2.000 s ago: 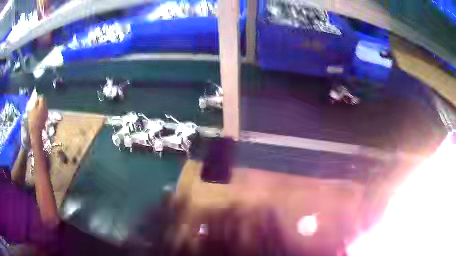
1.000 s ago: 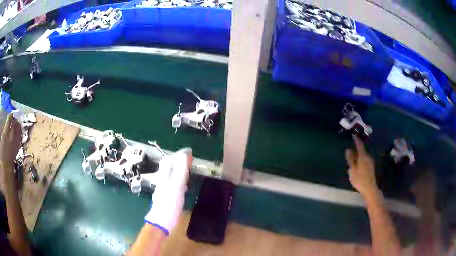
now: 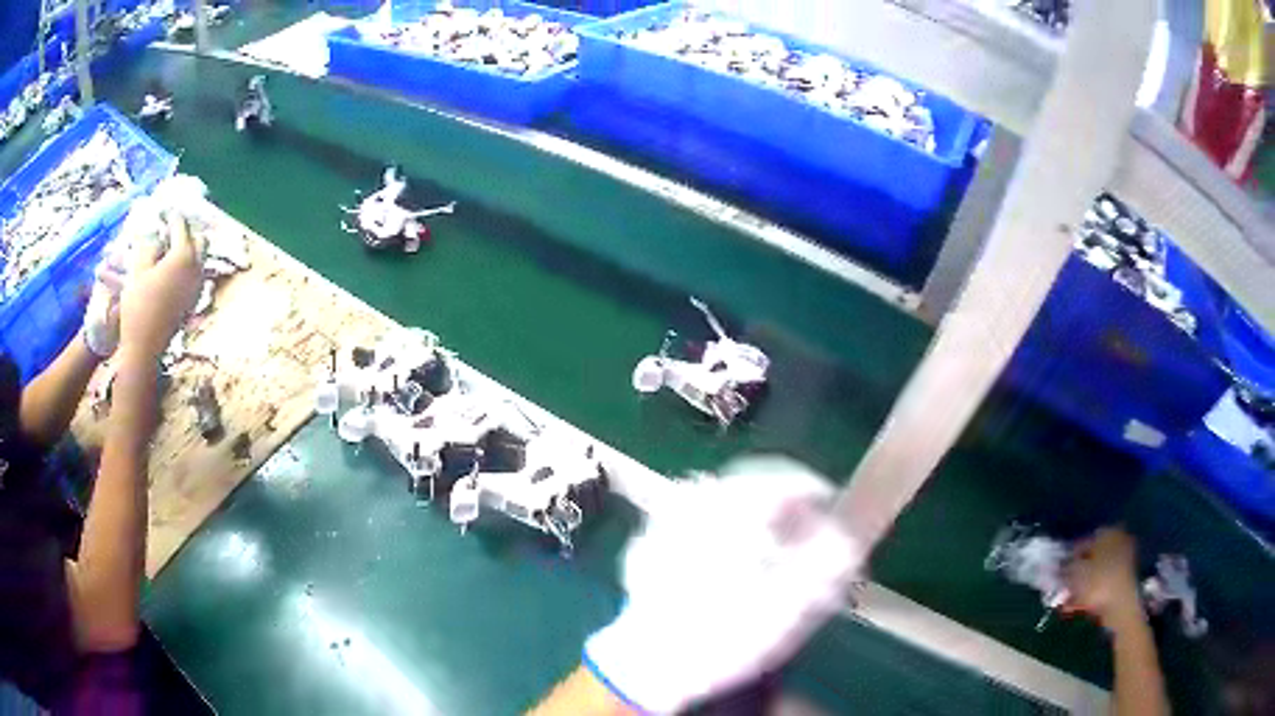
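My left hand (image 3: 741, 581), in a white knitted glove with a blue cuff, is blurred in front of the pale post's foot; whether it holds anything cannot be told. My bare right hand (image 3: 1114, 576) is at the lower right over the green belt, its fingers closed on a white toy motorcycle (image 3: 1032, 560). Another white toy (image 3: 1175, 593) stands just right of that hand. Several white toy motorcycles (image 3: 524, 483) stand clustered on the green bench left of my glove. A single toy (image 3: 706, 371) stands on the belt beyond them.
A pale metal post (image 3: 1000, 308) slants across the right side. Blue crates (image 3: 783, 140) of white parts line the belt's far side. At left, another person's hands (image 3: 161, 280) work over a cardboard sheet (image 3: 266, 343), beside a blue crate (image 3: 35, 315).
The view has swung left, so the scene sits further right. My right hand, earlier reaching with a finger at a toy, is now closed on it. My gloved hand appears right of the cluster.
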